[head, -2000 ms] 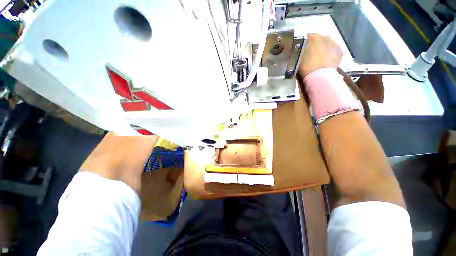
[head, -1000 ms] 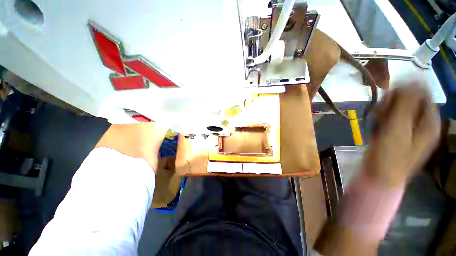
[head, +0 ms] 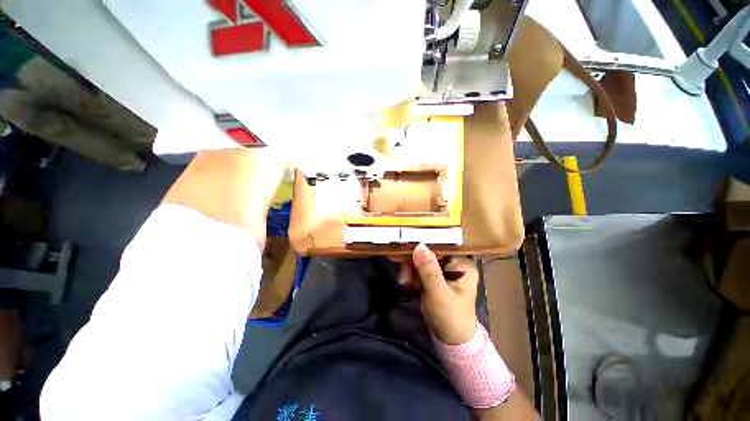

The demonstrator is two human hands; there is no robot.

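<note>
The tan-brown bag body lies flat under the machine head. The yellow-orange pattern clamp rests on it, with white strips along its front. A brown leather patch shows in the clamp's window. My right hand is at the bag's front edge, thumb on top by the white strips and fingers curled below the edge. A small dark thing, possibly thread snips, shows in this hand. My left forearm reaches behind the machine head; the left hand itself is hidden.
The white machine head fills the upper left. A brown strap loops at the right of the machine. A grey metal trolley stands at lower right. Part of a blue basket shows at left. A person's legs show at upper left.
My right hand has come from behind the clamp, out over the right side, and down to the bag's front edge. The left forearm stays behind the head. The camera view has shifted.
</note>
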